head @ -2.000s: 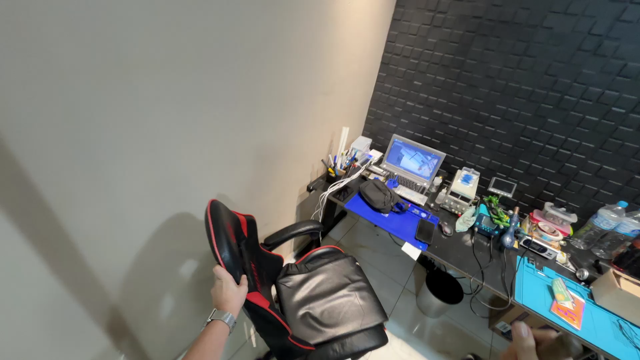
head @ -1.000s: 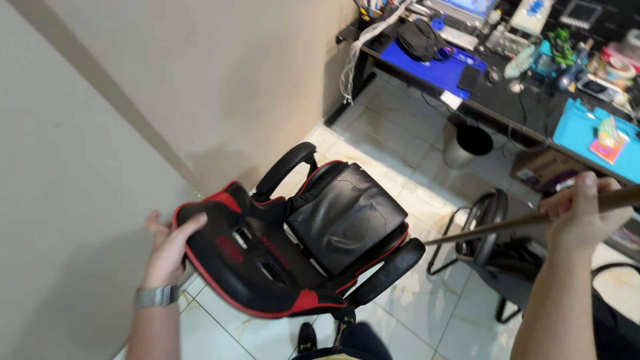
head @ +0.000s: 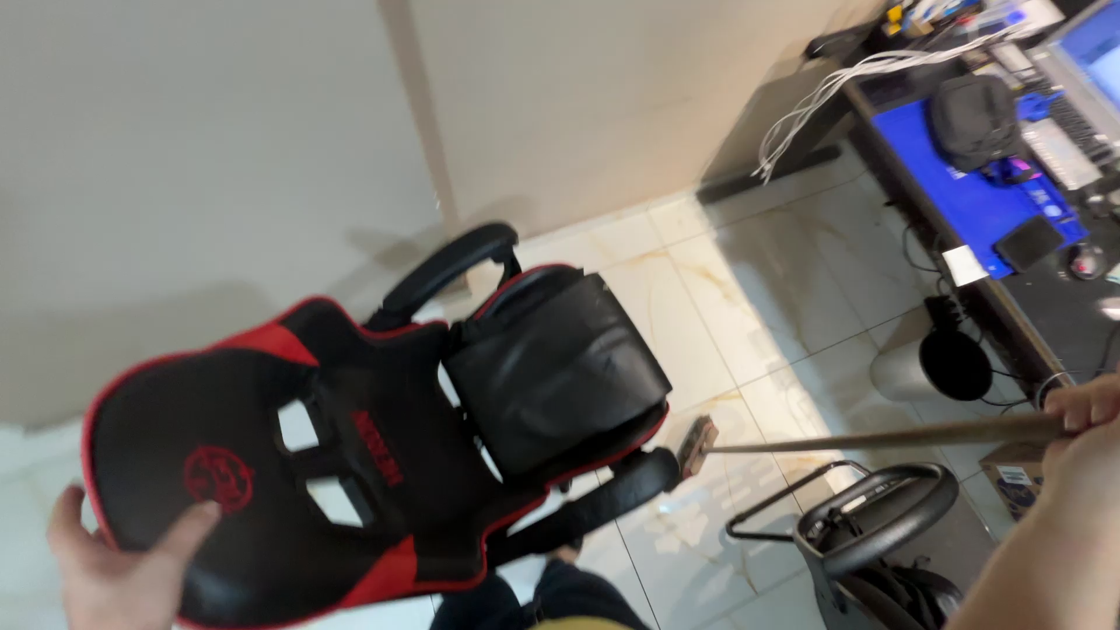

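Note:
My left hand grips the top edge of the backrest of a black and red gaming chair, thumb on its front face and the other fingers around the edge. A black cushion-like pad lies over the chair's seat, between two black armrests. At the right edge, my right hand is closed around a long wooden pole. The pole slopes down to a brush-like head near the floor, just beside the near armrest.
A desk at the upper right bears a blue mat, a black pouch and a laptop; white cables hang off its end. Below stands a waste bin. Another black chair is at the lower right. A wall rises behind the gaming chair.
The view has swung down and closer to the chair. My left hand has stayed on the backrest, its grip shifted. The pole's lower end, hidden behind the armrest one second ago, now shows its head.

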